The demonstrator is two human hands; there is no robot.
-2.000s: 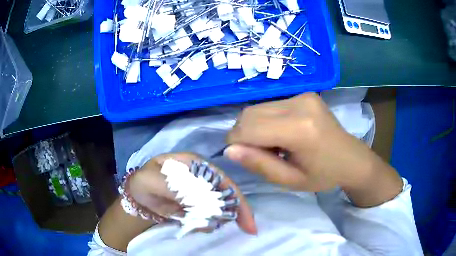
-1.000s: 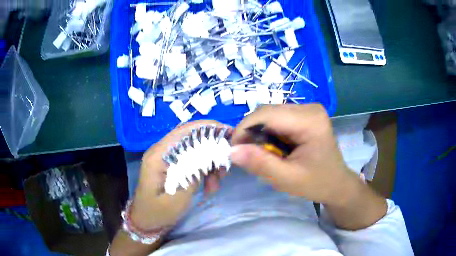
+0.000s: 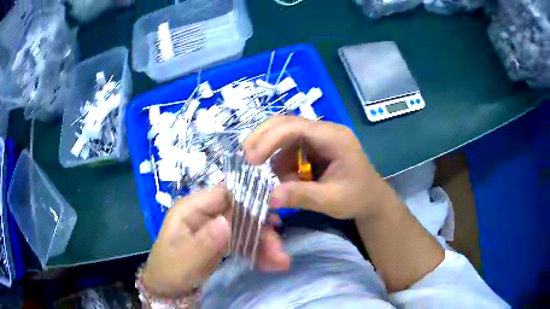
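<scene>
A bunch of thin silver rods [image 3: 247, 208] stands side by side between both hands, slightly blurred. My left hand [image 3: 196, 241] holds the bunch from the left and below. My right hand [image 3: 325, 166] touches its upper right side with fingers and thumb. Nippers with a yellow-orange handle [image 3: 304, 166] lie in my right palm, mostly hidden by the fingers. Behind the hands, the blue tray [image 3: 142, 199] holds a loose pile of rods with white tabs [image 3: 181, 163]. The hands cover the tray's near right part.
A translucent tub [image 3: 151, 69] with a row of rods stands behind the tray. Another tub [image 3: 69, 160] with tabbed rods and an empty clear container [image 3: 39, 211] stand left. A digital scale [image 3: 383, 78] is right. Clear bags [image 3: 521, 42] lie at the far right.
The view has shifted, showing more of the bench. The bunch has turned from showing its white tabs to showing the rods' lengths. My right hand has moved onto its upper side.
</scene>
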